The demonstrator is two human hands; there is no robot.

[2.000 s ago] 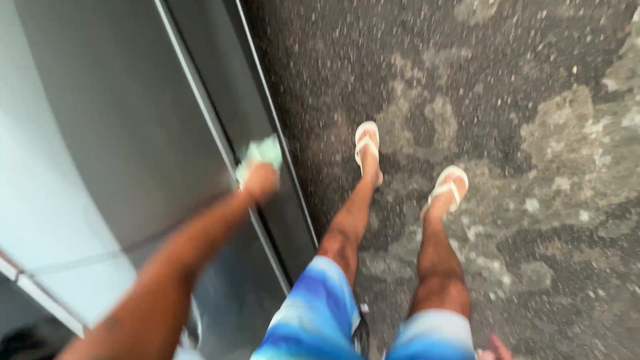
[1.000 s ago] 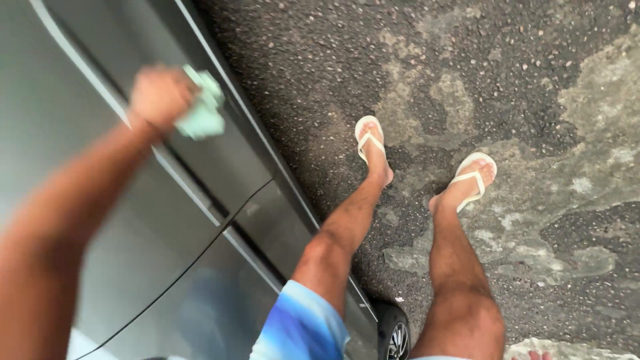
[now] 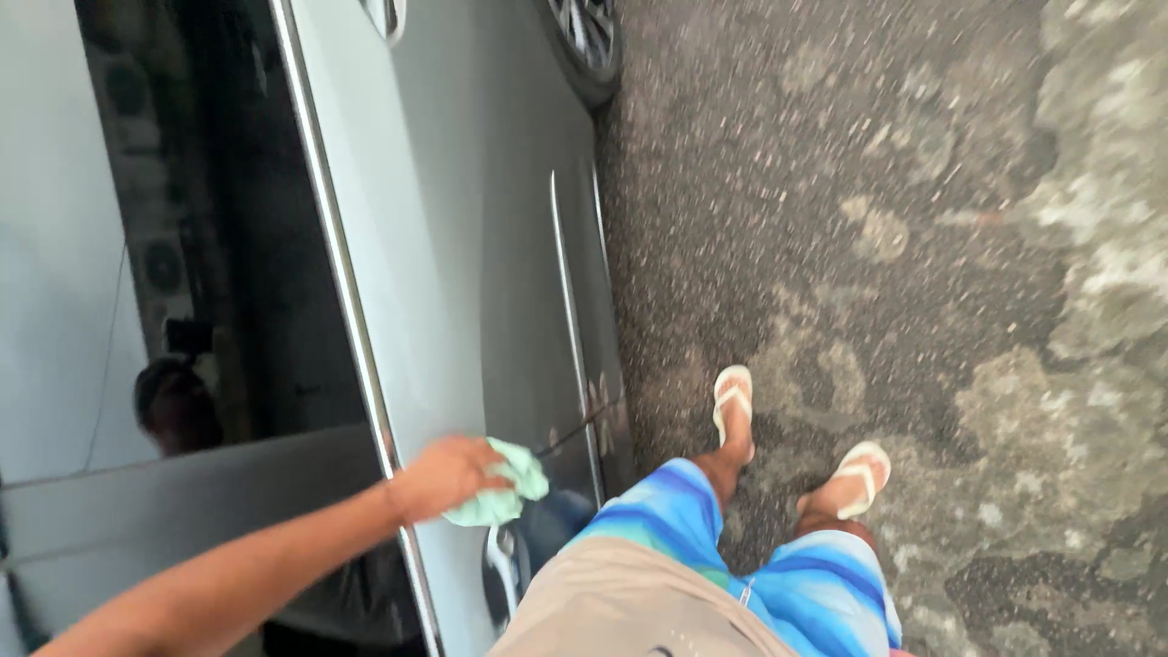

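My left hand (image 3: 447, 479) grips a crumpled pale green cloth (image 3: 511, 488) against the grey car door (image 3: 438, 365), beside the chrome window trim (image 3: 342, 265). Just below the cloth is a chrome door handle (image 3: 502, 566). A chrome strip (image 3: 570, 319) runs along the lower door, right of the cloth. The dark window glass (image 3: 237, 228) reflects a person's head. My right hand is outside the view.
A car wheel (image 3: 589, 41) shows at the top. My feet, in white flip-flops (image 3: 862, 479), stand on rough, patchy asphalt (image 3: 821, 228) along the car's side. Another door handle (image 3: 392, 18) is at the top edge.
My left hand, with the cloth, has moved from the lower door panel to the upper door near the window trim. The view has shifted widely and now takes in the window.
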